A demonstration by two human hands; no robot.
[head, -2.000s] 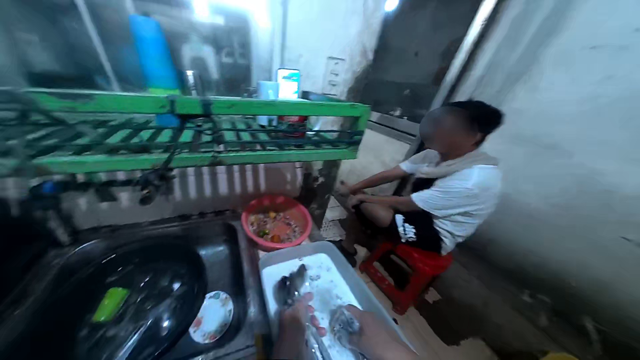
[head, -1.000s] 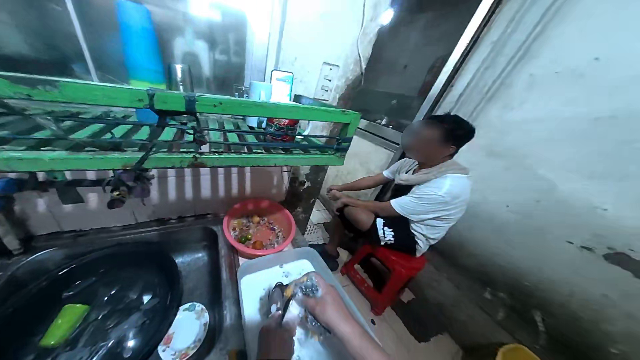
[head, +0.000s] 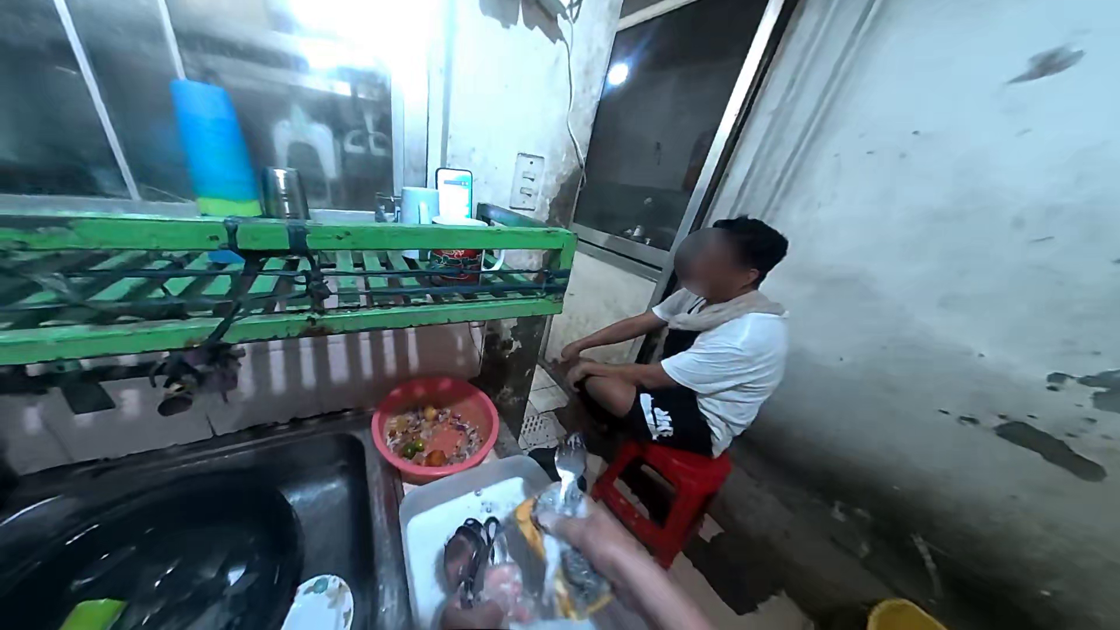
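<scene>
My right hand (head: 582, 529) is closed on a grey and yellow scrubbing pad (head: 564, 564), with a metal fork (head: 570, 464) pointing up out of its grip. To its left, my left hand (head: 490, 599) is closed around several metal spoons or forks (head: 470, 547), partly blurred and dark. Both hands are over a white plastic basin (head: 429, 534) holding suds. Beyond the basin's far left corner sits a red plastic colander or bowl (head: 385, 429) with food scraps.
A black sink (head: 350, 464) at left holds a large dark basin (head: 201, 499), a floral plate (head: 322, 604) and a green sponge (head: 92, 615). A green slatted rack (head: 420, 319) bears cups. A person (head: 735, 359) sits on a red stool (head: 674, 490) at right.
The fork now sticks up from my right hand, which is over the basin's right side. The view has shifted somewhat. The seated person has stayed in place.
</scene>
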